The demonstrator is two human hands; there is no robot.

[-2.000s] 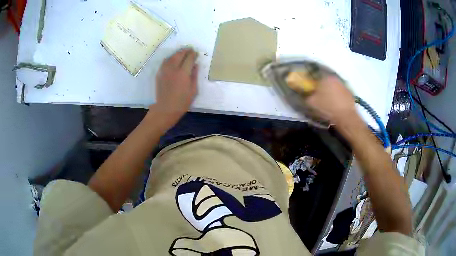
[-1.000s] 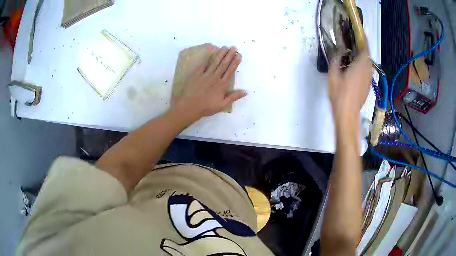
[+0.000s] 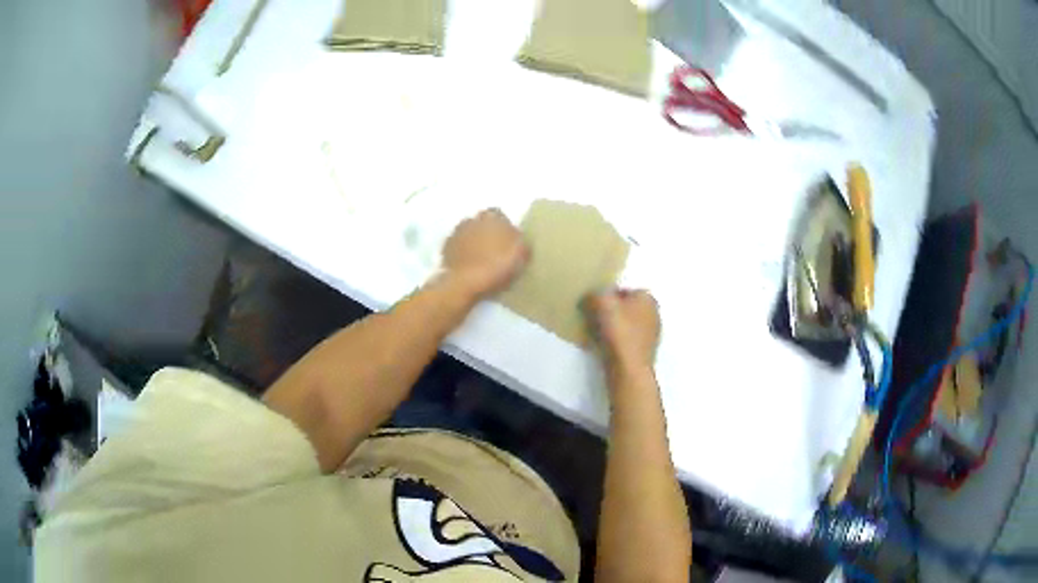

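A khaki pocket piece [image 3: 561, 264] lies on the white table in front of me, its angled end pointing away. My left hand [image 3: 486, 253] is closed at its left edge. My right hand [image 3: 623, 323] is closed at its lower right corner, fingertips pinching the cloth. The steam iron [image 3: 825, 256] stands on the dark iron rest [image 3: 790, 317] at the right, its wooden handle upright in view.
Two khaki stacks [image 3: 388, 25] [image 3: 591, 42] lie at the far side. Red-handled scissors [image 3: 702, 100] lie beside the right stack. A metal clamp [image 3: 205, 146] is at the left table corner. Blue hoses [image 3: 940, 367] run along the right side.
My right hand has let go of the iron, which now sits on its rest, and moved to the khaki piece. My left hand has gone from flat on the piece to its left edge. The view has turned.
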